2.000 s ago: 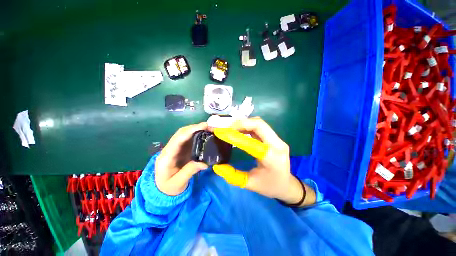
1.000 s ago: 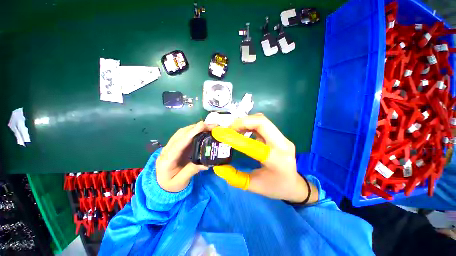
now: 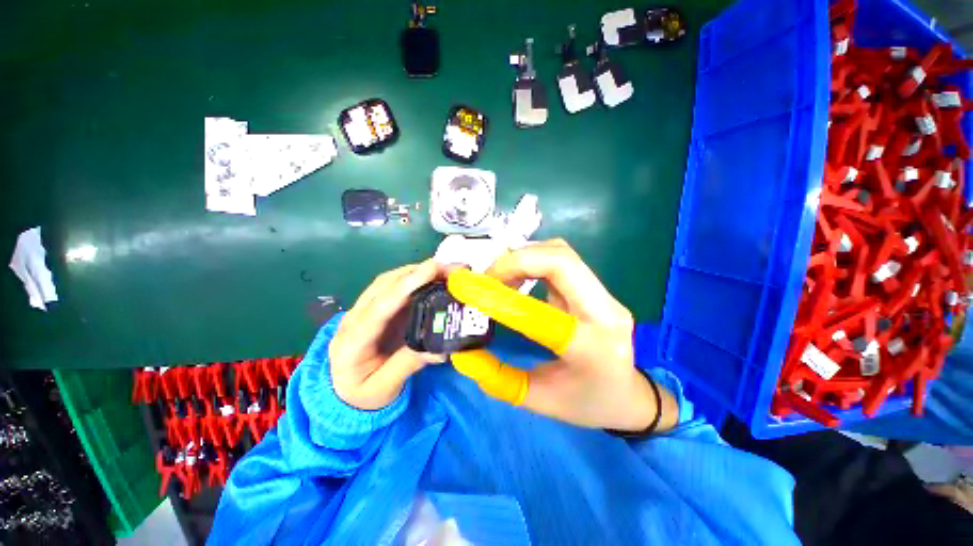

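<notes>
A black watch unit (image 3: 446,323) is held between both hands above the near edge of the green bench. Its face shows a small green patch and white text. My left hand (image 3: 373,336) grips its left side with fingers and thumb. My right hand (image 3: 571,336), with yellow finger cots (image 3: 517,312) on two fingers, holds its top and lower right edges. A white wipe (image 3: 480,252) lies just beyond the unit, partly hidden by my right hand.
A whitish dispenser (image 3: 463,199), open housings (image 3: 368,126) and display modules (image 3: 420,49) lie on the green bench (image 3: 288,245). A blue bin (image 3: 747,213) of red clamps (image 3: 880,235) stands right. Clamped units (image 3: 219,411) are lower left by a green crate (image 3: 98,437).
The dark face of the unit now shows a green patch and white text. Both hands keep nearly the same grip. The view has shifted slightly.
</notes>
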